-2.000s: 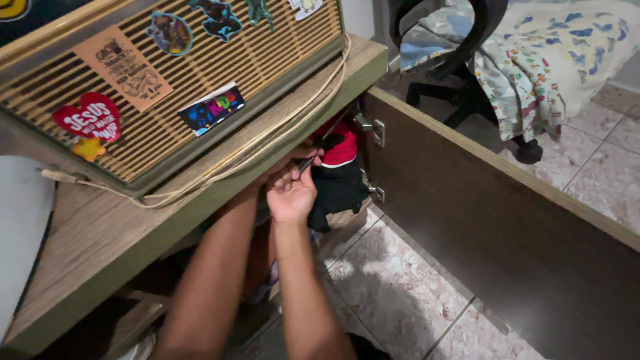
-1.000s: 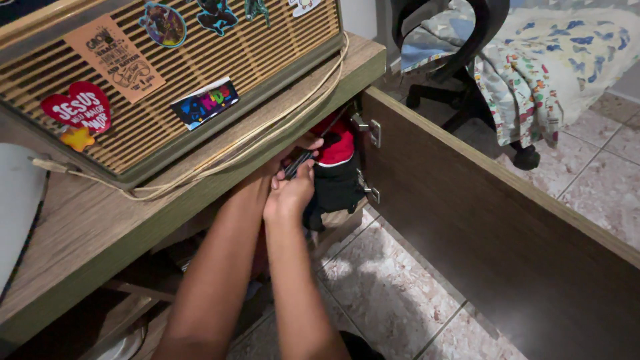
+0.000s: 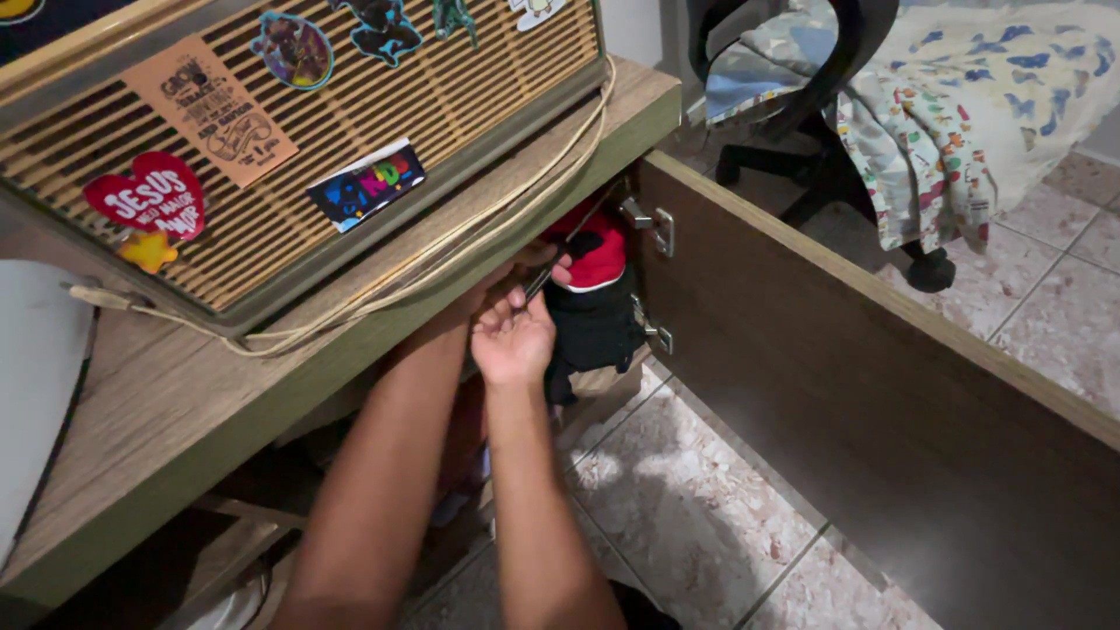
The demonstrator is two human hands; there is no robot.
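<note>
Both my arms reach under the overhanging wooden top (image 3: 289,385) into a cabinet whose door (image 3: 814,350) stands swung out on metal hinges (image 3: 652,223). My right hand (image 3: 514,337) is palm up, fingers curled near the lower end of a thin dark tool (image 3: 544,273), whose exact kind I cannot tell. Farther in, my left hand (image 3: 547,260) has its fingers around the tool's upper part and is half hidden by the top's edge. Beside the hands, inside the cabinet, are a red cloth item (image 3: 599,254) and a black bag or fabric item (image 3: 591,328).
A slatted panel with stickers (image 3: 367,114) stands on the top, with a beige cable (image 3: 367,306) looped along its front. A white curved object (image 3: 39,376) is at the left. Beyond the door are an office chair (image 3: 822,149) and patterned cloths (image 3: 927,149). The floor is tiled.
My right hand has turned more palm up and its fingers have loosened near the tool's lower end. The cabinet door has not moved.
</note>
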